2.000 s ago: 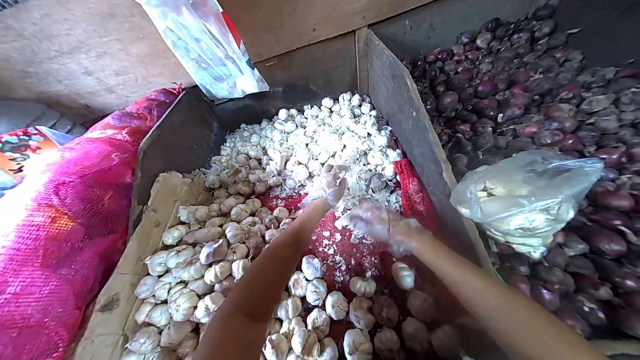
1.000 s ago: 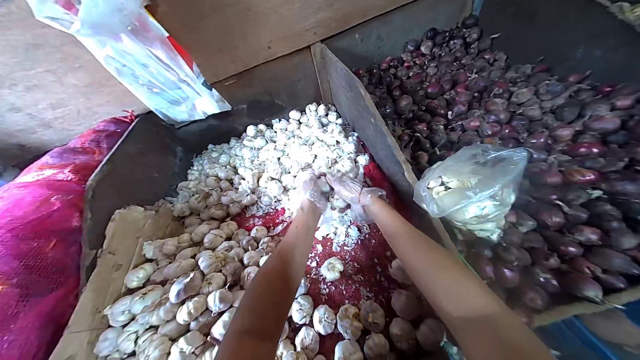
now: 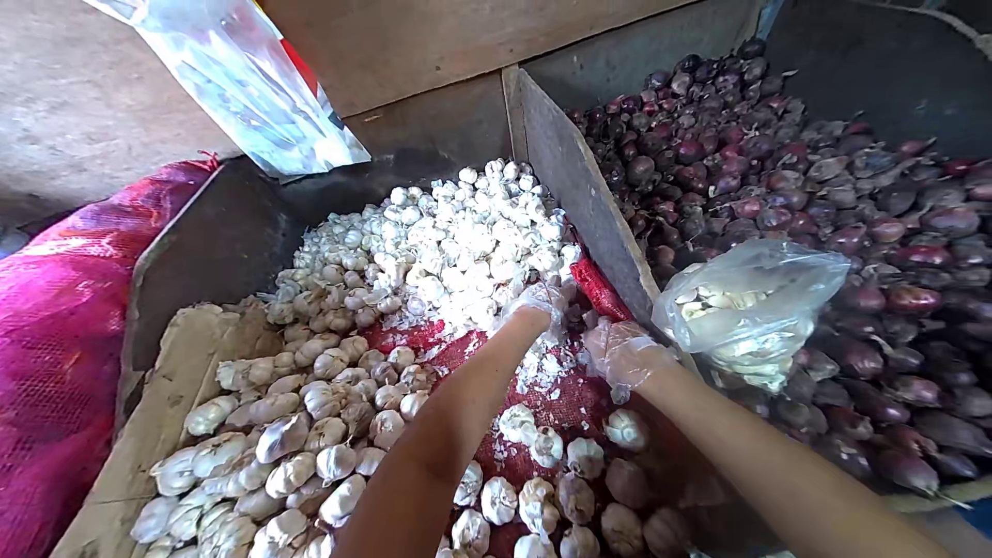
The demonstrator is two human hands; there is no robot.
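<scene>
Both hands wear clear plastic gloves. My left hand [image 3: 539,302] reaches to the near right edge of a heap of garlic bulbs [image 3: 465,240]; its fingers are partly hidden, so its hold cannot be told. My right hand [image 3: 624,353] is beside the wooden divider, low over red mesh sacking [image 3: 570,399]; what its fingers touch is unclear. White garlic skins [image 3: 542,368] lie scattered on the mesh between the hands. Larger garlic bulbs [image 3: 294,473] are piled at the left, with several more [image 3: 535,504] in front of the forearms.
A wooden divider [image 3: 581,186] separates the garlic from red onions [image 3: 775,178]. On the onions sits a clear plastic bag of peeled garlic cloves [image 3: 756,310]. A pink mesh sack [image 3: 62,349] stands at the left, beside cardboard [image 3: 147,442]. A plastic bag [image 3: 256,85] hangs at the back.
My hands were together at the heap a second ago; now they are apart, the right one nearer the divider. More bulbs lie on the mesh in front of them.
</scene>
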